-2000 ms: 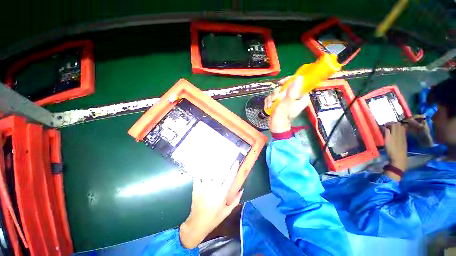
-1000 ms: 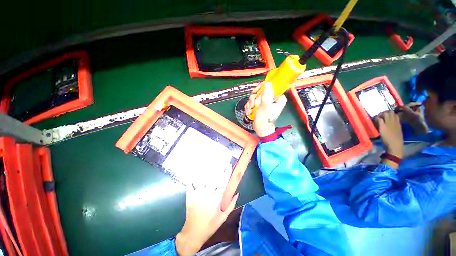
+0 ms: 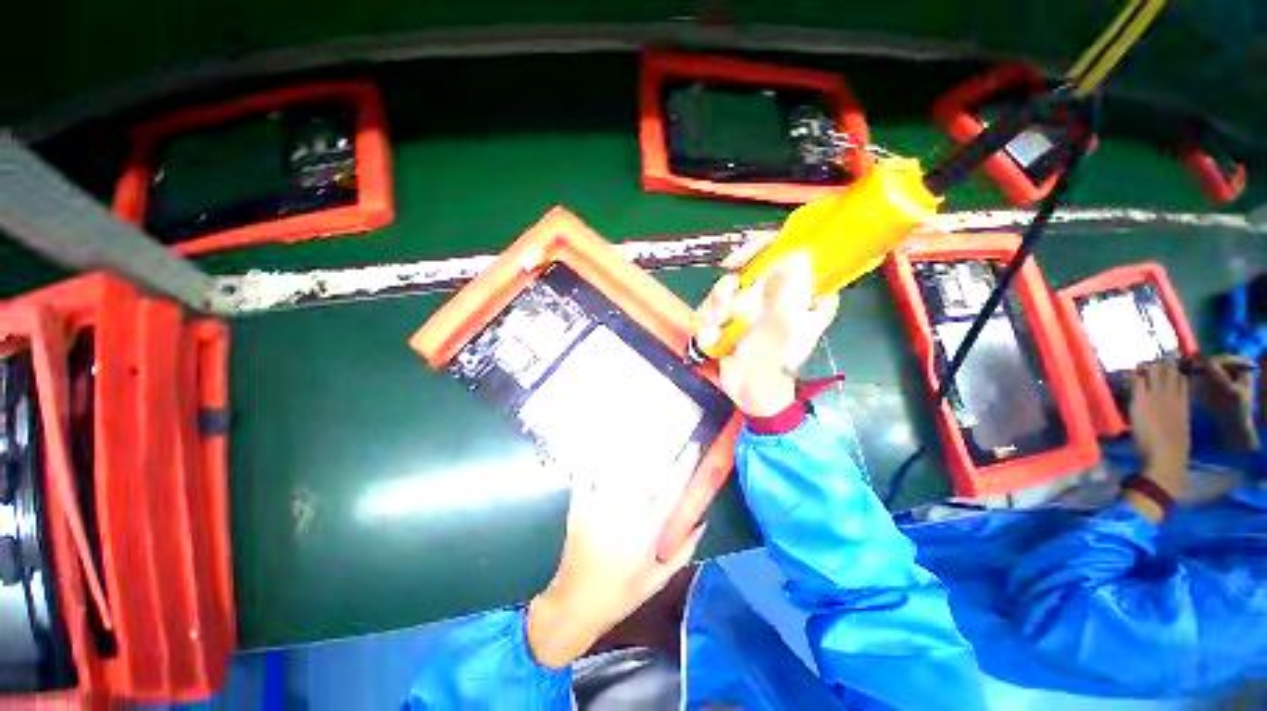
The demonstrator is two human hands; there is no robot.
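Observation:
An opened tablet (image 3: 535, 333) with a glaring white battery (image 3: 611, 403) lies tilted in a red-orange foam frame (image 3: 611, 270) on the green bench. My left hand (image 3: 611, 556) grips the frame and tablet at the lower edge, fingers washed out by glare. My right hand (image 3: 771, 333) is closed round a yellow electric screwdriver (image 3: 848, 243). Its dark tip is at the tablet's right corner, by the frame; whether it touches is unclear. The screw dish is hidden behind my right hand.
Framed tablets (image 3: 757, 132) lie on the belt behind the worn white rail (image 3: 348, 285). Red frames (image 3: 139, 486) are stacked at left. Two framed tablets (image 3: 994, 375) lie at right, near another person's hands (image 3: 1160, 417). A black cord (image 3: 1014, 264) loops from the screwdriver.
The screwdriver has moved from the dish area to the tablet's right corner. The view has shifted, so the surroundings appear further right. My left hand still holds the frame.

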